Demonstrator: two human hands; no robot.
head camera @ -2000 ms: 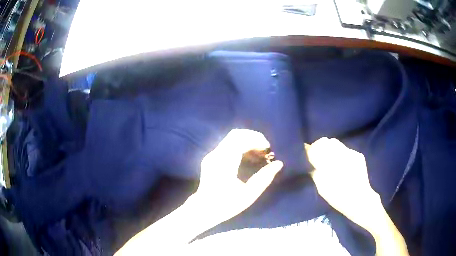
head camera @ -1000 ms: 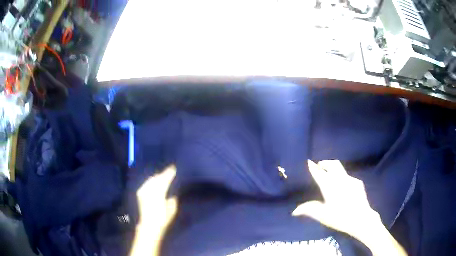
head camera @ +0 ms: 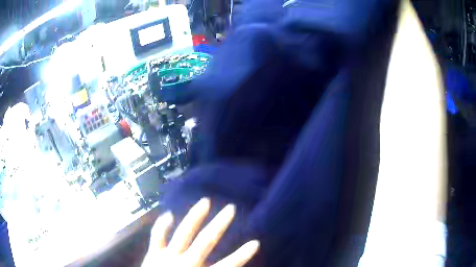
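The navy garment [head camera: 292,135] is lifted up in front of me, blurred, and fills the middle and right of the view. My left hand [head camera: 203,229] is at the bottom centre, fingers spread, over the lower part of the cloth with nothing gripped. My right forearm stretches up along the right side to the top edge. My right hand itself is out of the picture or hidden, so its grip does not show.
At left stands the button machine with a green feeder bowl [head camera: 180,70], a touchscreen panel [head camera: 151,34] and a control box with coloured keys [head camera: 94,119]. The brown table edge [head camera: 117,241] runs below it. Something bright blue [head camera: 454,94] is at far right.
My view has swung right to the machine. The garment, earlier spread on my lap, is now raised. My right arm has gone up; my left hand has moved to the bottom centre.
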